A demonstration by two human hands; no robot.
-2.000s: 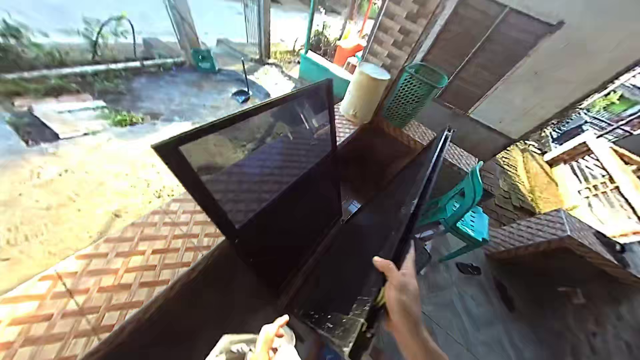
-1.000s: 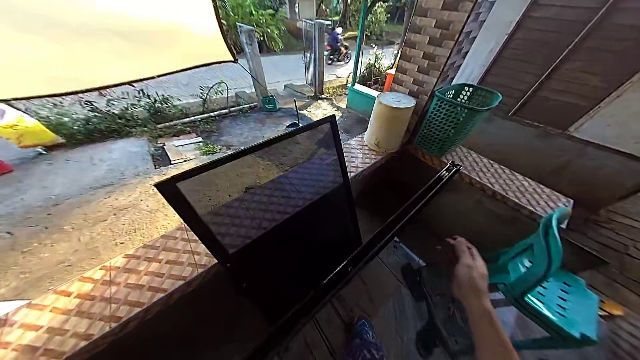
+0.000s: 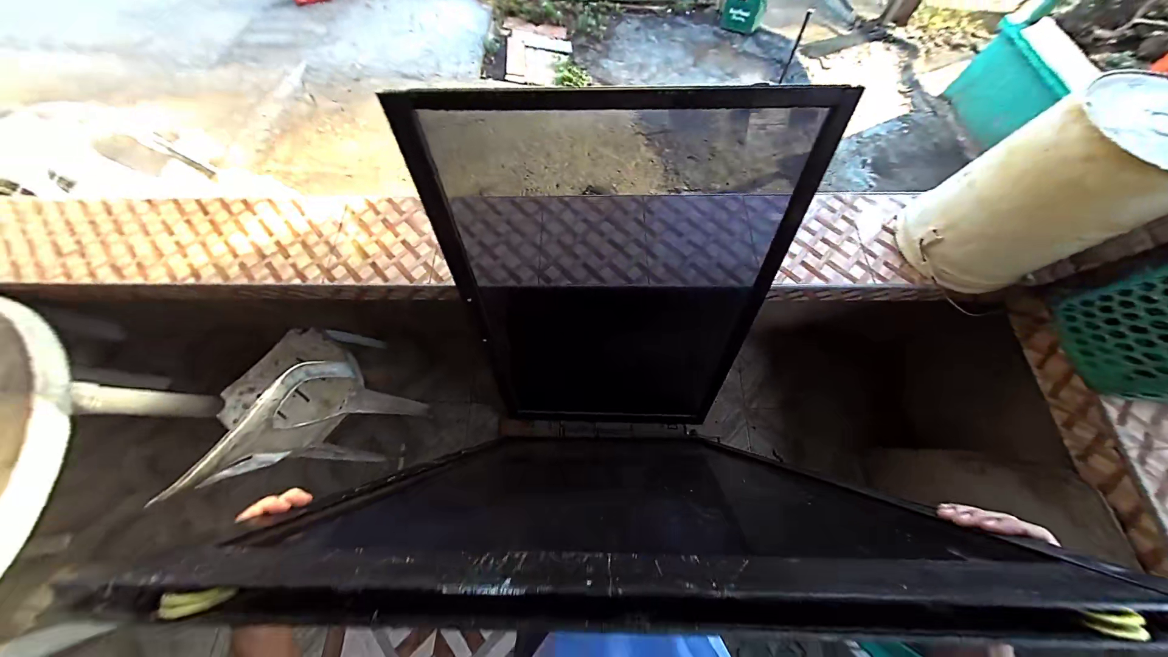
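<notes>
A black-framed glass panel (image 3: 584, 520) spans the lower view, its scuffed near edge close to me. My left hand (image 3: 274, 504) grips its left side, fingertips over the frame. On the right side the fingers of my right hand (image 3: 997, 523) wrap over the frame; the rest of that hand is hidden behind the panel. A second panel with dark-tinted glass (image 3: 620, 237) stands upright just beyond, its lower end near the far edge of the held one. Yellowish strips (image 3: 196, 601) show at both ends of the near edge.
A tiled ledge (image 3: 219, 239) runs behind the standing panel. A white plastic chair (image 3: 310, 401) and part of a round white rim (image 3: 41, 411) are at left. At right are a cream drum (image 3: 1022, 192), a green perforated basket (image 3: 1118, 328) and a teal bin (image 3: 1008, 82).
The panel now lies across the view before me, with both hands at its sides; one second ago my right hand was off it with fingers apart. The view has turned left and down.
</notes>
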